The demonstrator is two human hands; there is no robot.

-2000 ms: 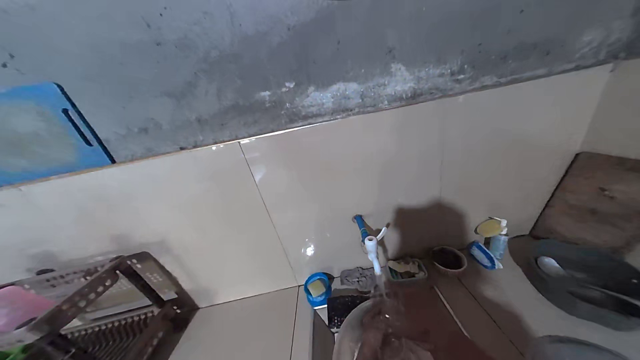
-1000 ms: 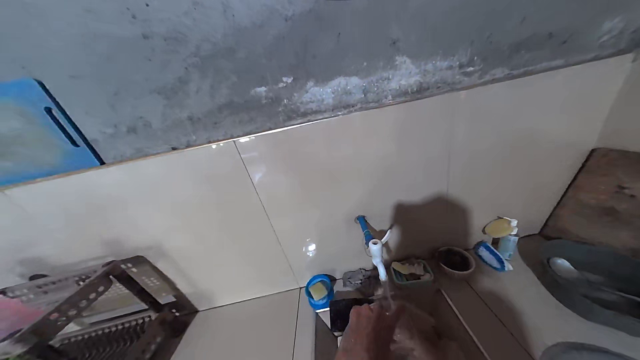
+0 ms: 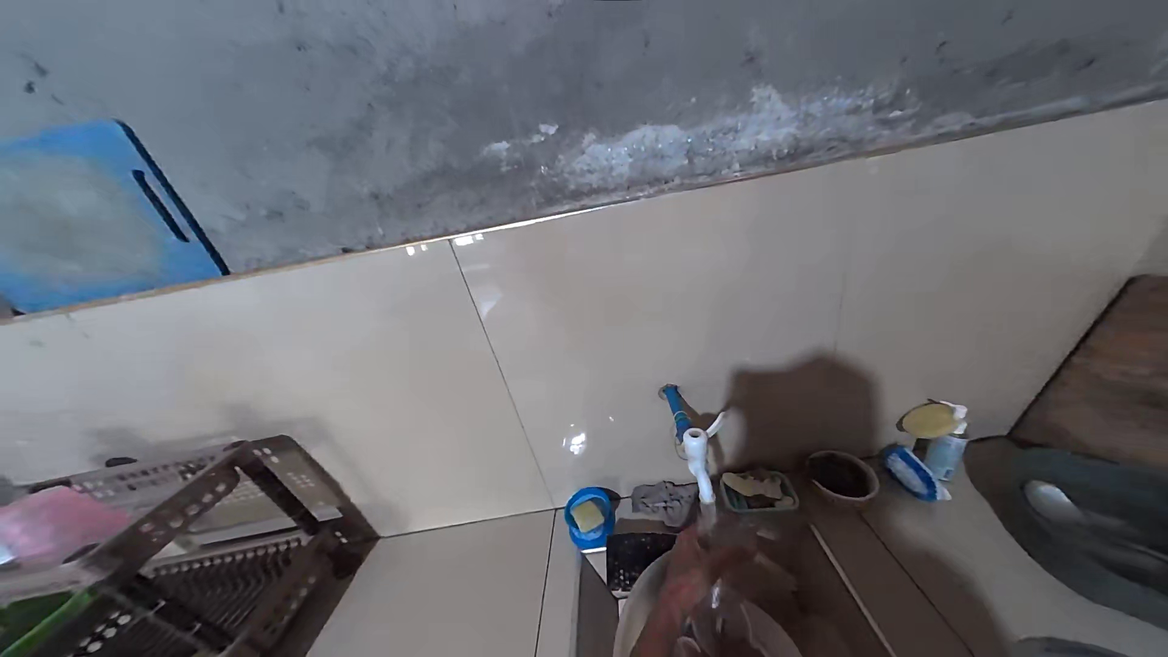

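Under the white plastic faucet [image 3: 698, 456] on its blue pipe, my left hand [image 3: 673, 584] reaches up at the bottom of the view, blurred by motion. Close by on the right, my right hand [image 3: 753, 575] is also blurred, with something shiny, perhaps water or wet plastic, between the two. Below them shows the rim of a pale round basin [image 3: 636, 593]. What the fingers hold, if anything, is hidden by blur. A blue round dish with a yellow sponge [image 3: 589, 516], a grey cloth [image 3: 663, 502] and a green tray [image 3: 792, 502] stand behind the hands.
A brown plastic dish rack [image 3: 265, 484] stands at left, a blue cutting board [image 3: 82, 214] above it. To the right are a brown bowl [image 3: 841, 478], a blue-and-white brush or packet [image 3: 912, 474], a bottle [image 3: 946, 453] and a large dark basin [image 3: 1077, 520].
Two seconds ago the hands were low and faint in the basin. A second ago they were up under the faucet, where they are still seen now.
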